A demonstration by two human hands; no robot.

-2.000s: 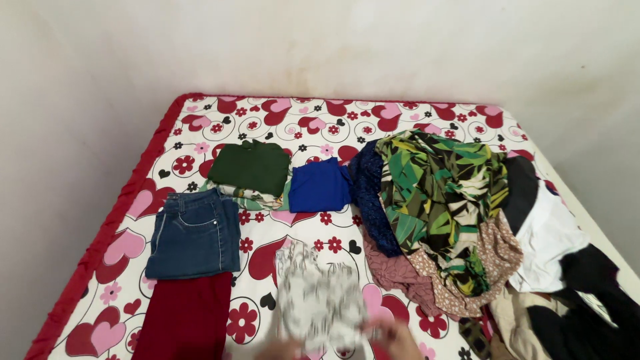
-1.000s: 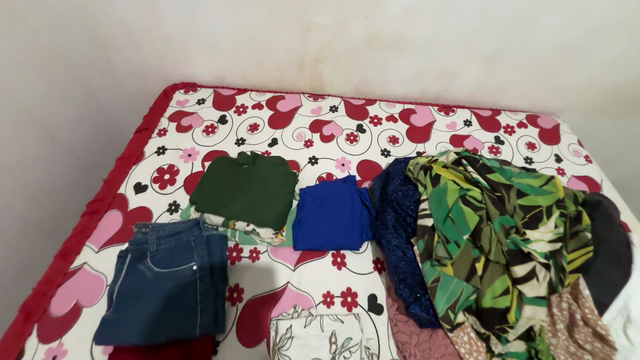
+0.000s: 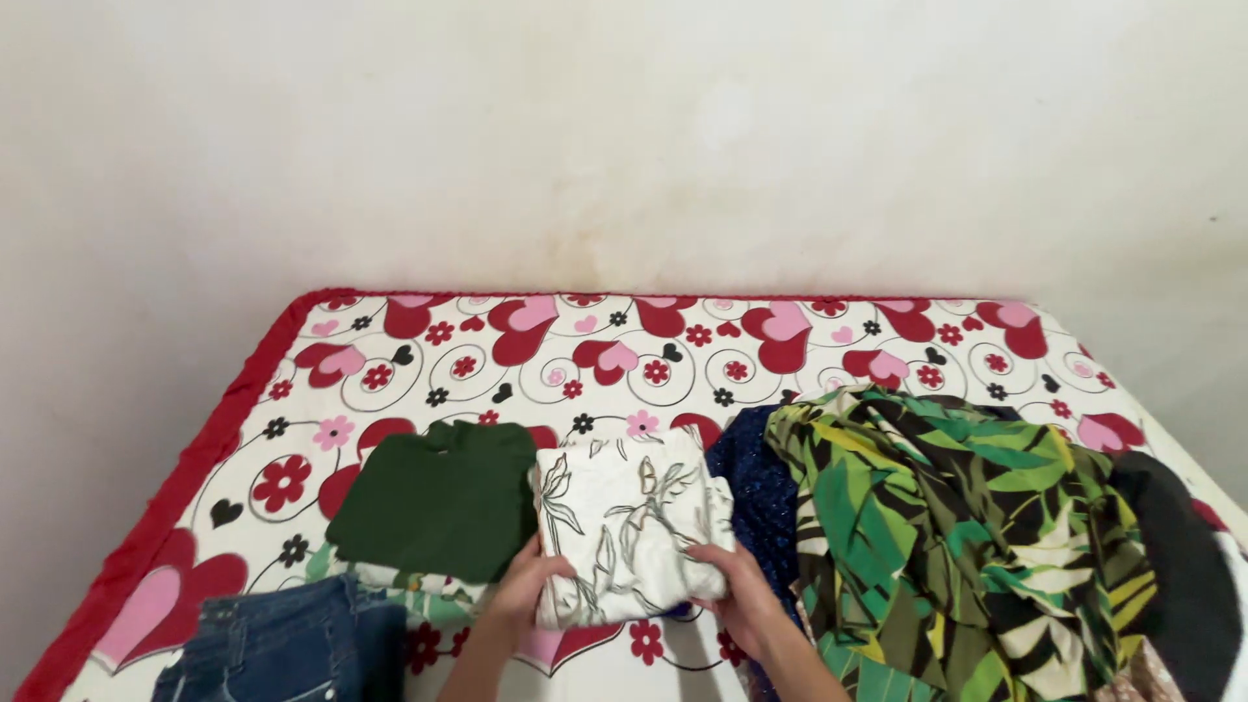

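Observation:
A folded white garment with a dark leaf print [image 3: 624, 526] is held between my hands over the middle of the bed. My left hand [image 3: 531, 585] grips its lower left corner, and my right hand [image 3: 736, 590] grips its lower right side, thumb on top. It covers nearly all of the blue folded cloth [image 3: 682, 610], of which a sliver shows below. Just left lies a folded dark green garment [image 3: 434, 502] on top of a green and white printed one [image 3: 419, 597].
Folded blue jeans [image 3: 278, 643] lie at the lower left. A heap with a green leaf-print cloth [image 3: 955, 536], a dark blue sparkly cloth [image 3: 760, 487] and a black cloth [image 3: 1175, 565] fills the right. The heart-patterned bedspread [image 3: 624, 370] meets a pale wall [image 3: 624, 146] behind.
The white printed garment has moved from the near part of the bed up to beside the green garment, over the blue cloth. Both hands now show on it. The view has tilted up.

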